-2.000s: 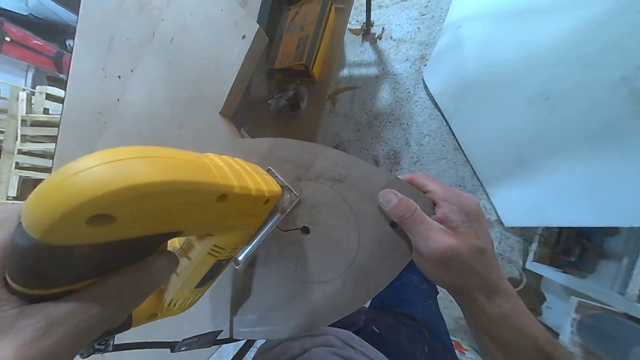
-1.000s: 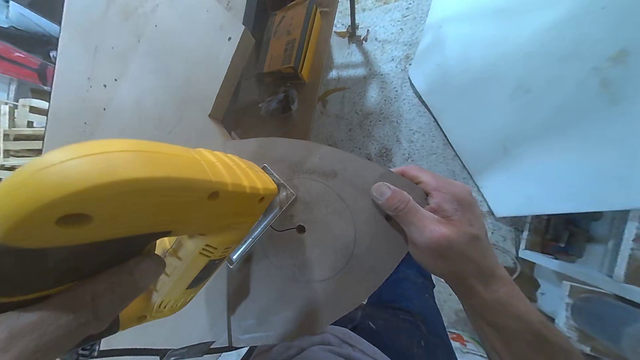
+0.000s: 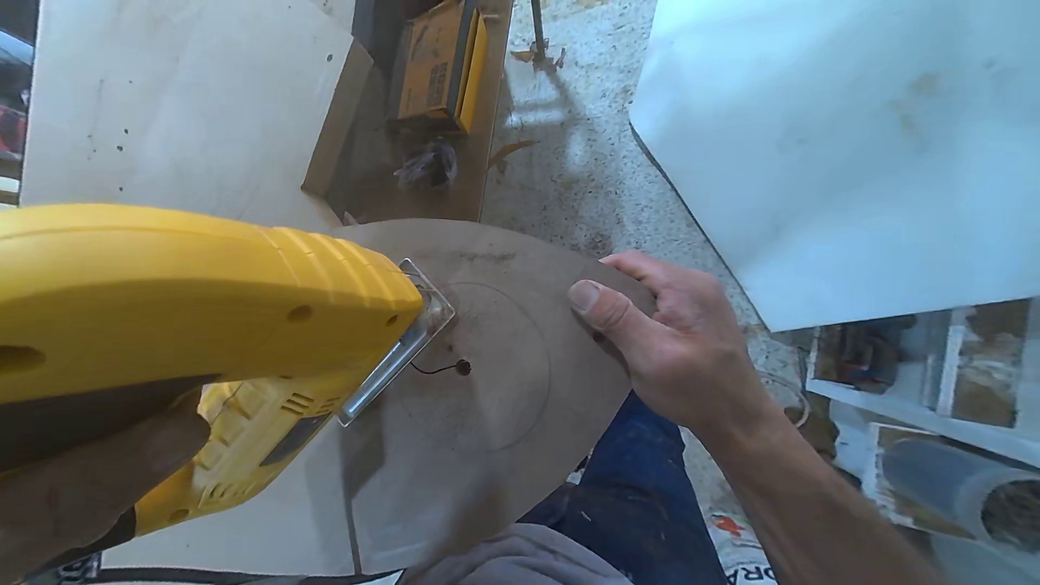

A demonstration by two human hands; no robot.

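A yellow and black jigsaw (image 3: pixel 309 301) rests on a thin brown board (image 3: pixel 504 496) with a curved edge. My left hand (image 3: pixel 97 479) is wrapped around the jigsaw's handle at the lower left. My right hand (image 3: pixel 674 333) grips the board's right edge, thumb on top and fingers beneath. On the board a drawn circle surrounds a small drilled hole (image 3: pixel 463 367), and a thin curved cut runs from the hole to the jigsaw's base plate (image 3: pixel 398 349). The blade is hidden behind the tool's body.
Under the board lies a pale worktop (image 3: pixel 187 106). A yellow and black box (image 3: pixel 435 69) and a crumpled clear plastic bag (image 3: pixel 428 165) are on a brown surface beyond. A large white panel (image 3: pixel 853 146) stands at right, above plastic containers (image 3: pixel 934 479). My legs (image 3: pixel 642 496) are below the board.
The jigsaw's base plate has shifted slightly relative to the drawn circle, and the tool's body has turned a little. My right hand keeps its hold on the board's edge.
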